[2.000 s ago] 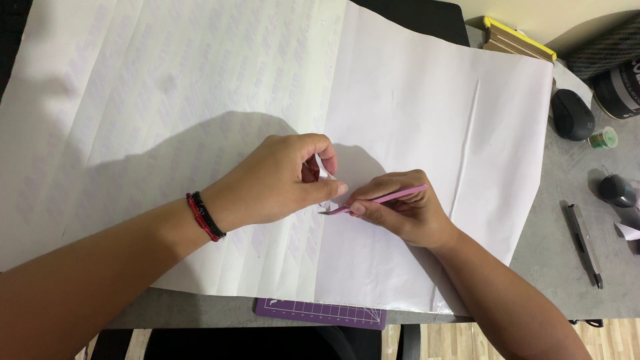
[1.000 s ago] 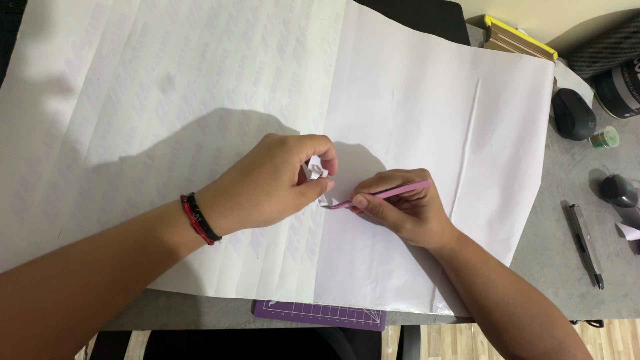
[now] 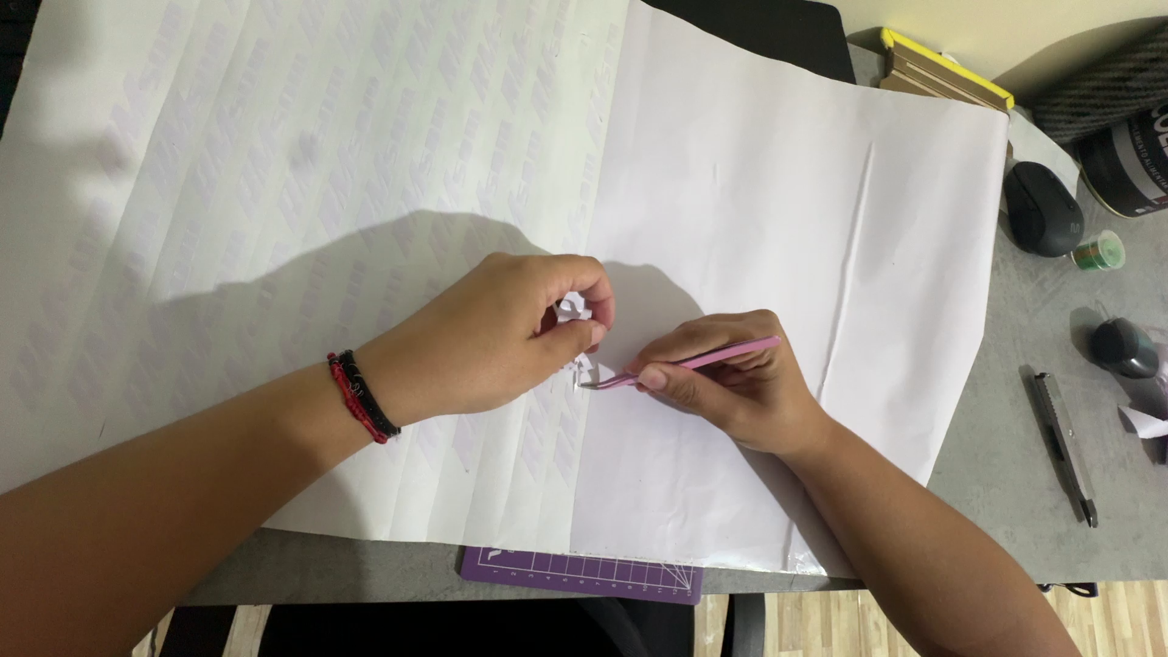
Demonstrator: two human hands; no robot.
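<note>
A large white vinyl sheet [image 3: 730, 228] lies over the table, its left part covered with rows of faint lettering. My left hand [image 3: 511, 333] is above its middle, thumb and index finger closed on a crumpled scrap of white film [image 3: 573, 308]. Just right of it, my right hand [image 3: 730, 379] holds pink bent-tip tweezers [image 3: 721, 354]. Their metal tip meets the sheet by small white bits [image 3: 580, 367] below the left fingertips. Whether the tips are pinching a bit cannot be told.
A purple cutting mat [image 3: 584, 573] sticks out under the sheet's near edge. On the grey table [image 3: 995, 474] at right are a utility knife [image 3: 1066, 449], a black mouse [image 3: 1043, 208], a small green-filled container [image 3: 1099, 250], a dark rounded object [image 3: 1123, 348] and a black tub [image 3: 1131, 164].
The scrap between my left fingers looks more bunched than two seconds ago. The tweezers have shifted slightly in my right hand, with their tip still close to my left fingertips.
</note>
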